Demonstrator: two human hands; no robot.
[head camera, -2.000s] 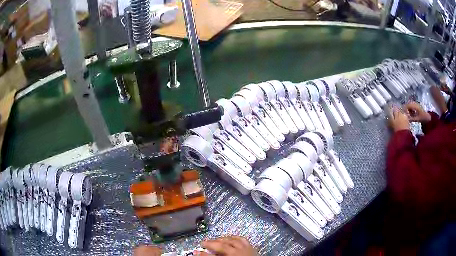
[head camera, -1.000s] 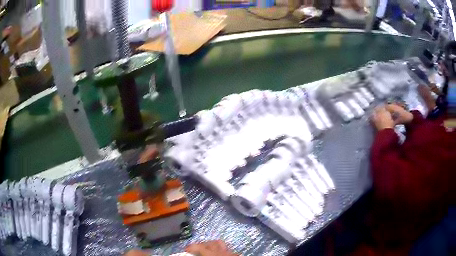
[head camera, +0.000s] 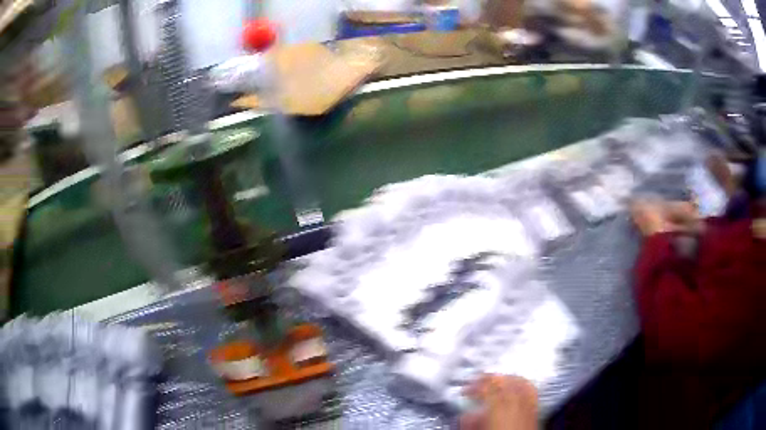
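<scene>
My right hand (head camera: 501, 401) shows at the bottom edge, cut off by it, over the near end of the nearest group of white handheld fans (head camera: 512, 332). The frame is blurred, and I cannot tell whether the hand touches or holds a fan. My left hand is out of the picture. The hand press (head camera: 220, 206) stands left of centre, with its orange fixture (head camera: 273, 363) below and nothing visible lying on it. The press lever with its red ball knob (head camera: 259, 35) stands upright behind.
Another fan group (head camera: 71, 369) lies at the far left. A larger group (head camera: 420, 243) lies right of the press. The green conveyor (head camera: 470, 122) runs behind the bench. A coworker in a dark red sleeve (head camera: 689, 285) works at the right, hands over the bench.
My right hand has moved right, from below the press to the near fan group. My left hand has left the picture. The view has shifted, and the red knob shows fully.
</scene>
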